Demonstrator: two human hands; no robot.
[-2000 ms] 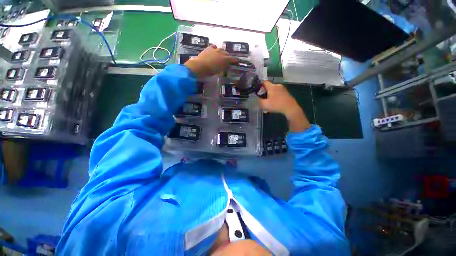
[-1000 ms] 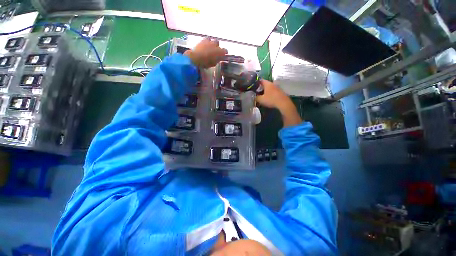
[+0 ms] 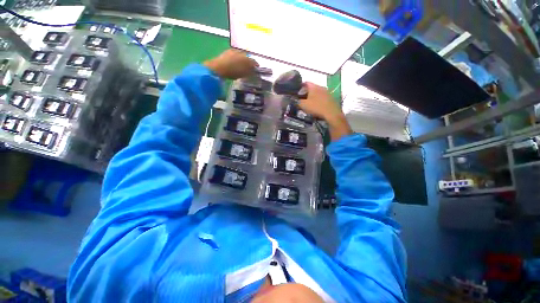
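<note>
A clear tray (image 3: 259, 165) of black units with white labels lies in front of me in two columns. My left hand (image 3: 232, 65) is at the tray's far left corner, its fingertips pinching one small black unit (image 3: 263, 71), partly hidden and blurred. My right hand (image 3: 318, 104) grips a dark handheld scanner (image 3: 288, 82) over the far part of the tray, its head close to the unit at my left fingertips. The right hand and scanner partly cover the far right pockets. Other units (image 3: 282, 193) sit in the near pockets.
A tall stack of filled trays (image 3: 74, 89) stands at left. A lit monitor (image 3: 296, 35) is behind the tray. A dark panel (image 3: 423, 77) and a whitish flat stack (image 3: 376, 112) are at right. A blue cable loops at the upper left.
My left hand and the unit at its fingertips have shifted left relative to the tray. The scanner head has turned and sits closer to the tray's far end. The camera view has also shifted.
</note>
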